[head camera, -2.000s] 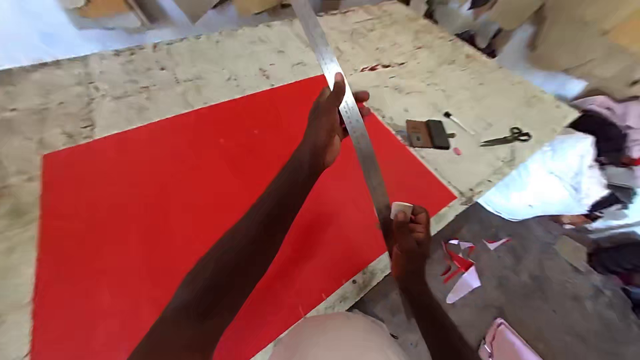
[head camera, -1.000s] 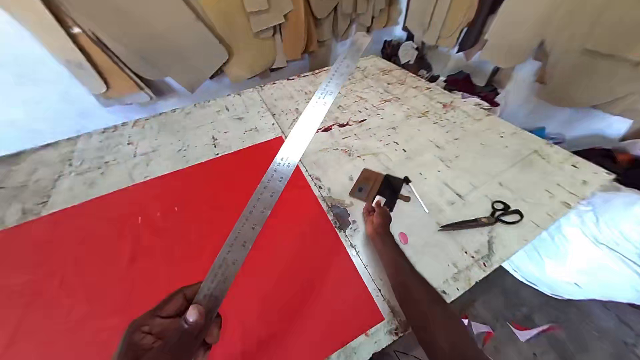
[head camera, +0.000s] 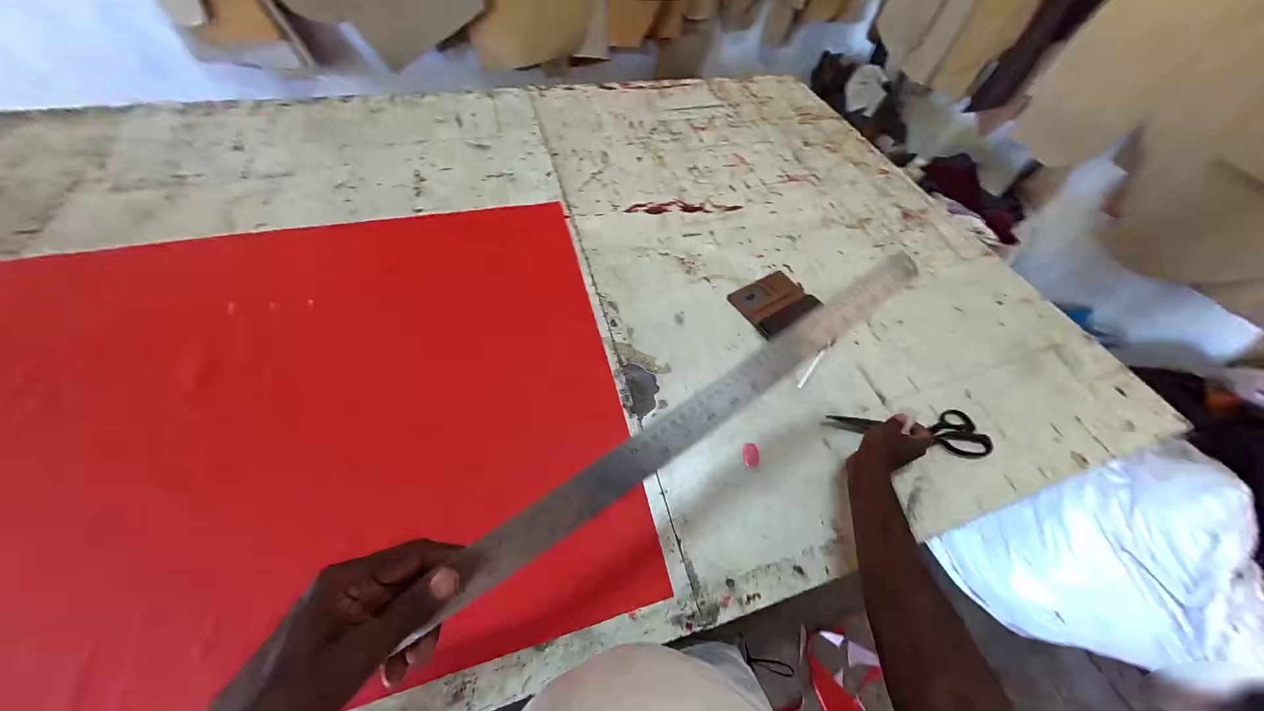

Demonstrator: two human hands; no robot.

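Observation:
My left hand (head camera: 390,602) grips one end of a long metal ruler (head camera: 681,425), which slants up to the right above a red sheet (head camera: 395,395) and the worn table. At the right, my right hand (head camera: 892,444) is on the scissors (head camera: 963,434), over the middle between blades and handles; whether its fingers are closed on them is hard to make out. A brown and black folding case (head camera: 775,301) lies partly behind the ruler, with a thin white stick (head camera: 812,369) beside it. A small pink piece (head camera: 750,455) rests on the table between the ruler and my right hand.
The scratched pale tabletop (head camera: 691,247) runs to a corner at the right. A large white sack (head camera: 1116,553) stands against its near right edge. Red and white scraps (head camera: 834,681) lie on the floor. Brown pattern pieces (head camera: 543,35) hang behind, with piled cloth at the right.
My right hand has moved from the ruler to the folding case, then to the scissors. My left hand has shifted from the ruler's middle to its end, and the ruler now leans further right.

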